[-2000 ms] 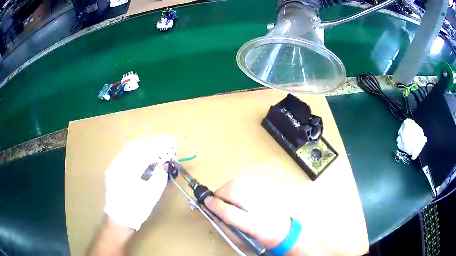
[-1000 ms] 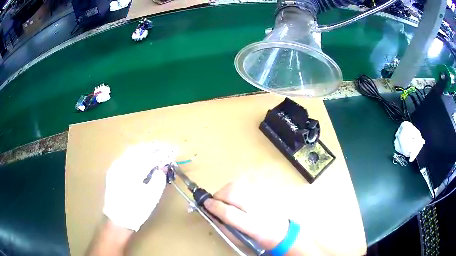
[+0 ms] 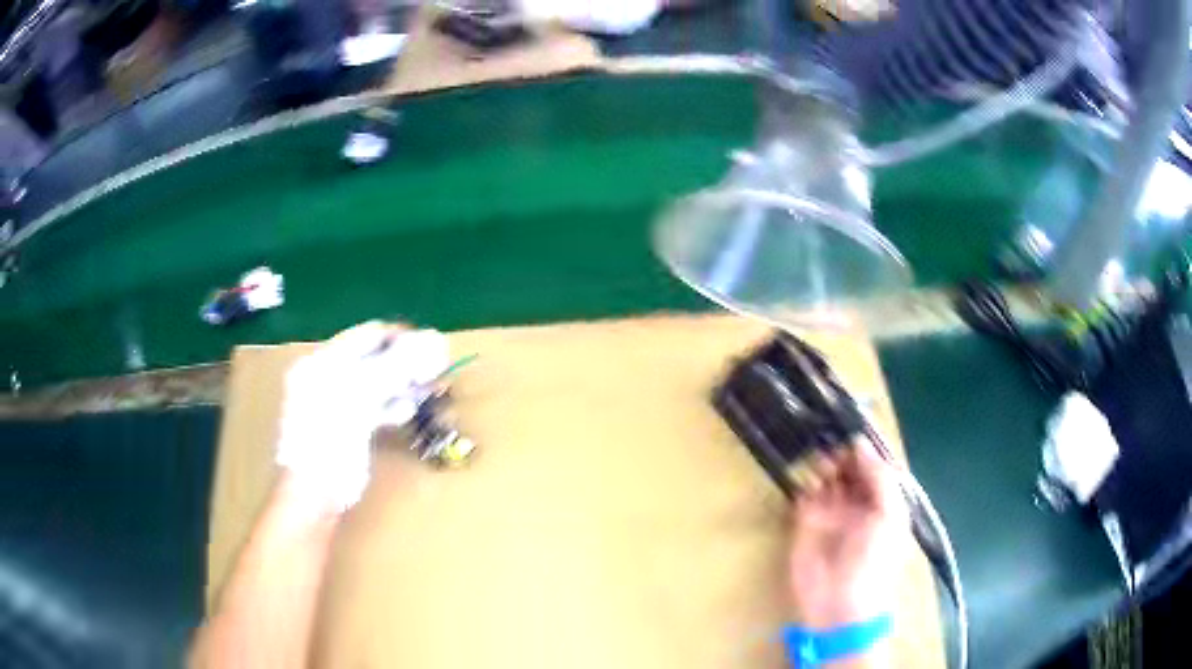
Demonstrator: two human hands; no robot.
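Observation:
My left hand (image 3: 333, 412), in a white glove, holds a wired board assembly (image 3: 431, 421) above the left part of the tan sheet. A green lead wire (image 3: 458, 365) sticks out at its top, and a yellow part (image 3: 458, 451) shows at its lower end. My bare right hand (image 3: 850, 523), with a blue wristband, is at the near end of the black soldering iron stand (image 3: 791, 399). The iron's cord (image 3: 935, 523) runs beside this hand. The picture is blurred, and whether the fingers still hold the iron cannot be told.
The tan sheet (image 3: 588, 523) lies beside the green conveyor belt (image 3: 523, 222). Two assemblies are on the belt, one at left (image 3: 246, 295) and one farther back (image 3: 369, 136). A clear fume funnel (image 3: 784, 255) hangs above the stand. A white bundle (image 3: 1080, 447) lies at right.
My right hand has moved right, away from the workpiece to the stand. My left hand has moved up slightly and turned the assembly, so its yellow part shows. The view has shifted.

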